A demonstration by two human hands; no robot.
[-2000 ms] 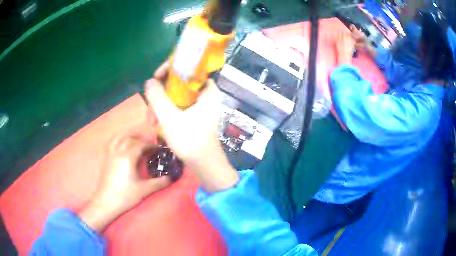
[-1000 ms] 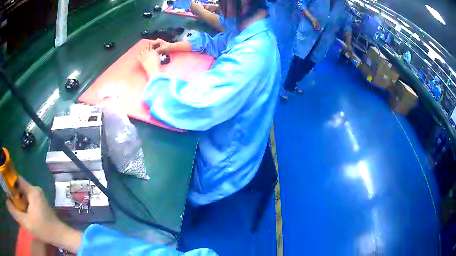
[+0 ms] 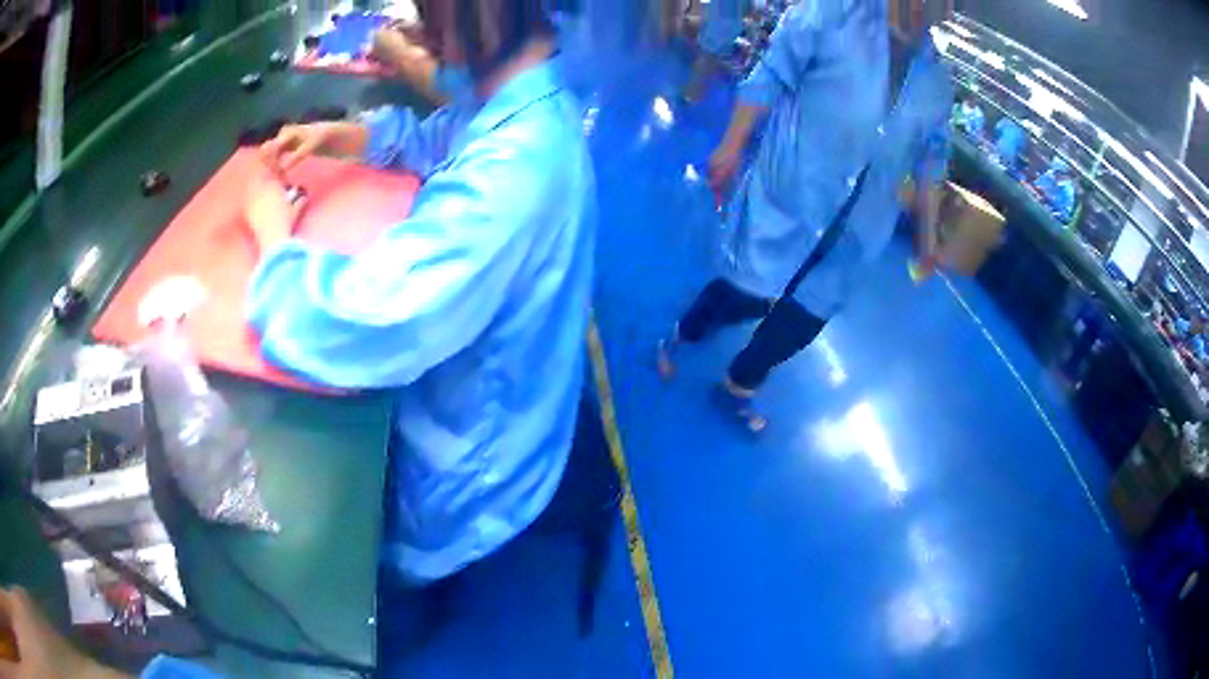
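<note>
My right hand (image 3: 47, 650) is cut off at the lower left corner. A small orange piece of the electric screwdriver (image 3: 8, 645) shows against it at the picture's edge; the rest of the driver is outside the view. My left hand is not in view. The white-grey screw feeder (image 3: 90, 501) stands just beyond my right hand, with its dark open top and a front ledge with a small metal and reddish pick-up point (image 3: 125, 600). A clear bag with grey grainy contents (image 3: 212, 444) lies beside the feeder.
A black cable (image 3: 199, 623) crosses in front of the feeder. A neighbour in a blue smock (image 3: 464, 279) works at a red mat (image 3: 351, 206). Black round units (image 3: 69, 304) sit on the green bench (image 3: 312, 511). Another person (image 3: 809, 146) is on the blue floor.
The view has swung right, so the feeder, bag and neighbour sit further left. My right hand and the driver are now mostly out of the picture. A person in the aisle appears nearer.
</note>
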